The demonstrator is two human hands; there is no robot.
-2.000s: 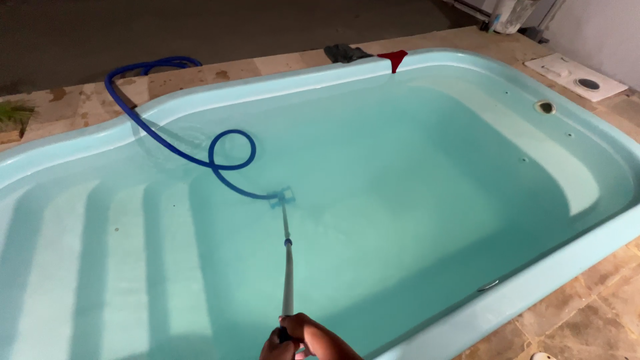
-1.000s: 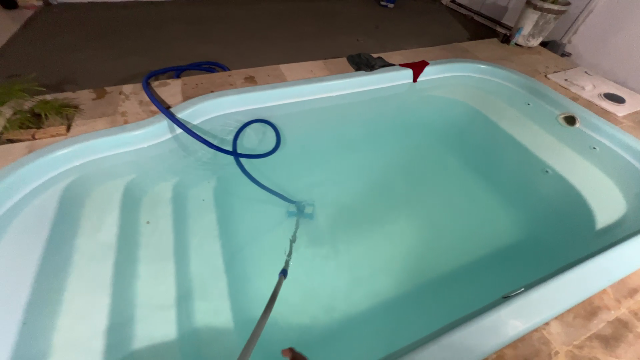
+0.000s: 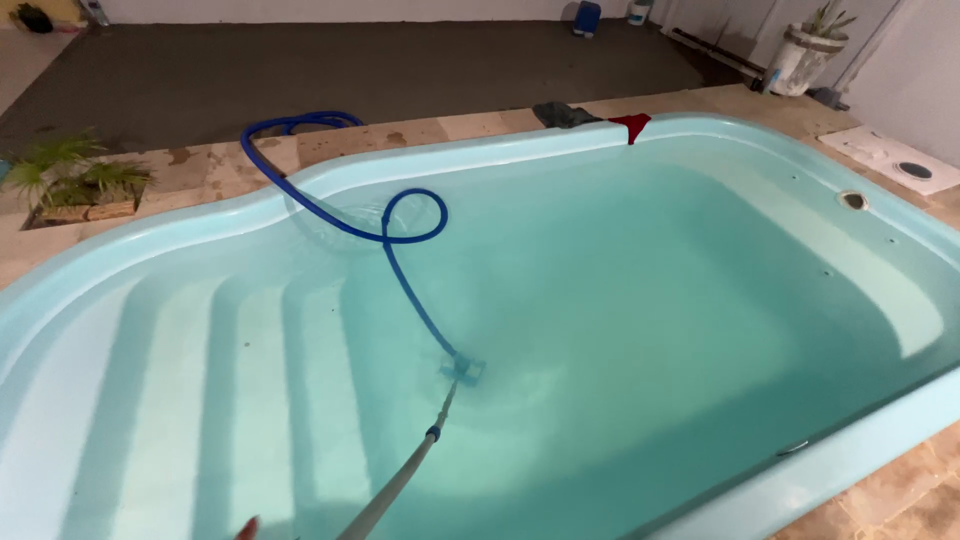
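Observation:
A telescopic pole (image 3: 397, 480) with a blue collar rises from the bottom edge into the pool. Its far end meets a pool vacuum head (image 3: 463, 368) under the water. From that head a blue vacuum hose (image 3: 416, 300) runs up, makes one loop at the surface and passes over the far rim onto the paving. Only a fingertip of one hand (image 3: 248, 528) shows at the bottom edge, left of the pole and apart from its visible part; which hand it belongs to cannot be told. Whatever grips the pole is below the view.
The light blue pool rim (image 3: 480, 154) curves around the water, with submerged steps (image 3: 259, 397) at left. A red cloth (image 3: 632, 127) and a dark cloth (image 3: 562, 115) lie on the far edge. A planted bed (image 3: 82, 184), a potted plant (image 3: 801, 60) and a skimmer lid (image 3: 913, 171) stand around.
Two seconds ago hands on the pole showed at the bottom; now only a fingertip does. The pole leans more to the lower left. The view has tilted up, showing more of the far ground.

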